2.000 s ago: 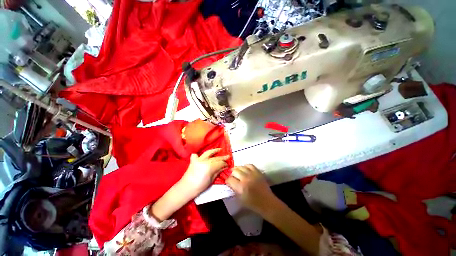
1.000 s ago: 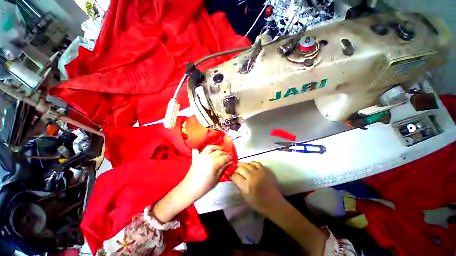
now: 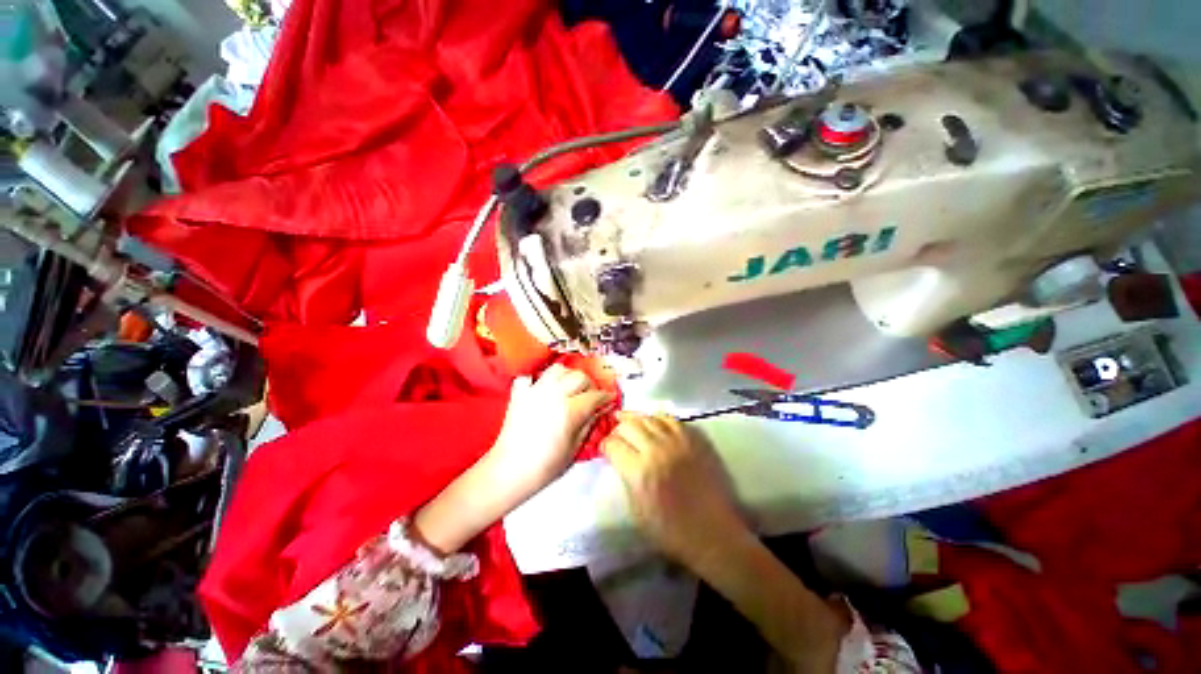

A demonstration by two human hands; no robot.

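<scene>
A red garment piece (image 3: pixel 356 454) lies gathered on the machine table and hangs over its front edge. My left hand (image 3: pixel 547 428) presses on the cloth just in front of the presser foot area, fingers bent. My right hand (image 3: pixel 665 474) grips the cloth's right edge with its fingertips, beside my left hand. The cream sewing machine (image 3: pixel 790 257) stands over the cloth; its needle is too small and hidden to make out. The small white lamp (image 3: pixel 451 306) hangs left of the head, and cloth there glows orange.
Blue thread snips (image 3: pixel 823 411) and a red scrap (image 3: pixel 760 370) lie on the bed, right of my hands. A green-handled tool (image 3: pixel 1021 333) lies near the bobbin winder recess (image 3: pixel 1120 373). A red fabric pile (image 3: pixel 395 145) spreads behind the head. A dark second machine stands left.
Both hands and the cloth edge have moved closer to the presser foot, and the gathered cloth has shifted with them. The machine and snips appear farther right and lower in view.
</scene>
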